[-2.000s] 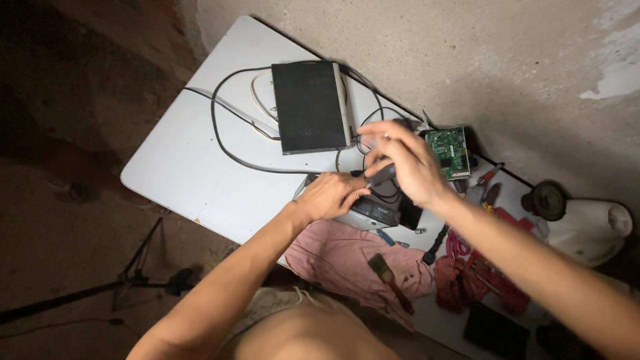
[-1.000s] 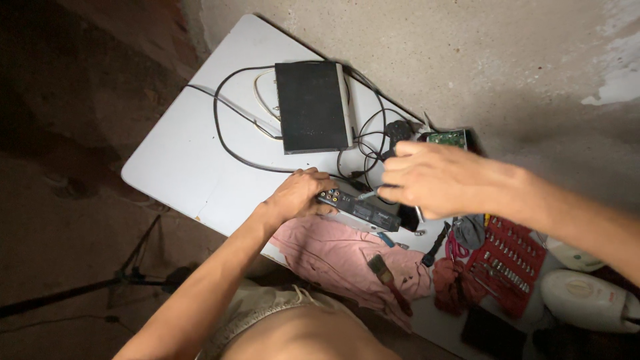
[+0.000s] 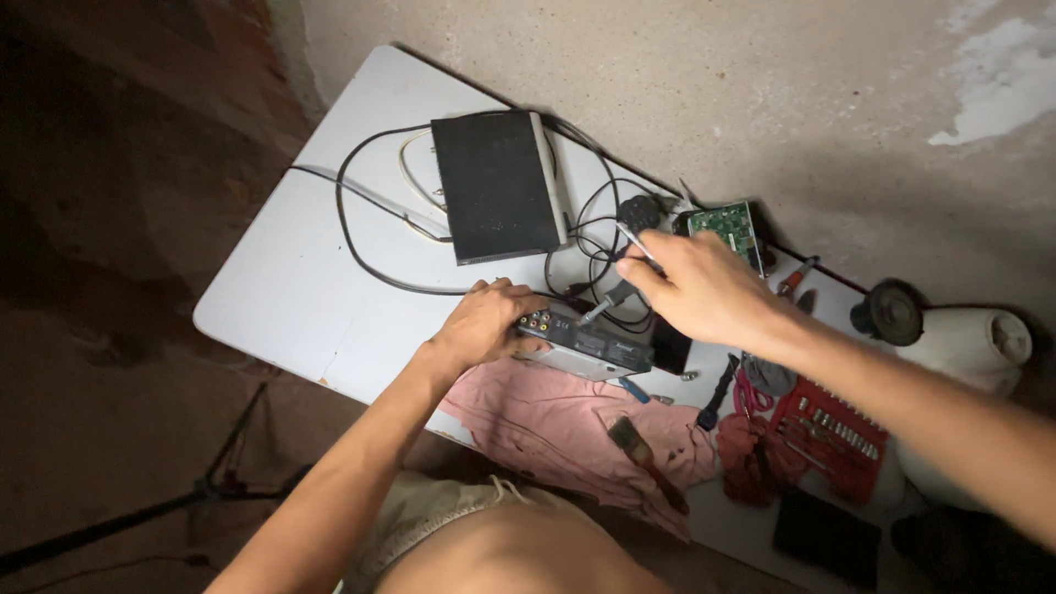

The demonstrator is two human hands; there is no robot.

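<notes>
My left hand (image 3: 493, 323) grips the left end of a black and silver electronic box (image 3: 586, 345), tilted so that its rear panel with round coloured jacks faces up. My right hand (image 3: 689, 276) holds a thin metal tool (image 3: 639, 246) between thumb and fingers, above and to the right of the box. Under that hand a screwdriver (image 3: 606, 301) with a dark handle slants down, its metal shaft ending at the rear panel; whether any finger touches it is hidden. The box rests by a pink cloth (image 3: 549, 421) at the edge of the white table (image 3: 272, 272).
A larger black box (image 3: 499, 190) lies among looped black cables. On the right are a green circuit board (image 3: 726, 227), a red socket set (image 3: 833, 437), a paintbrush (image 3: 639, 454) on the cloth and a white appliance (image 3: 957, 338). A tripod (image 3: 206, 487) stands on the floor at left.
My right hand has moved up and away from the box's rear panel, uncovering more of the circuit board. My left hand still holds the box.
</notes>
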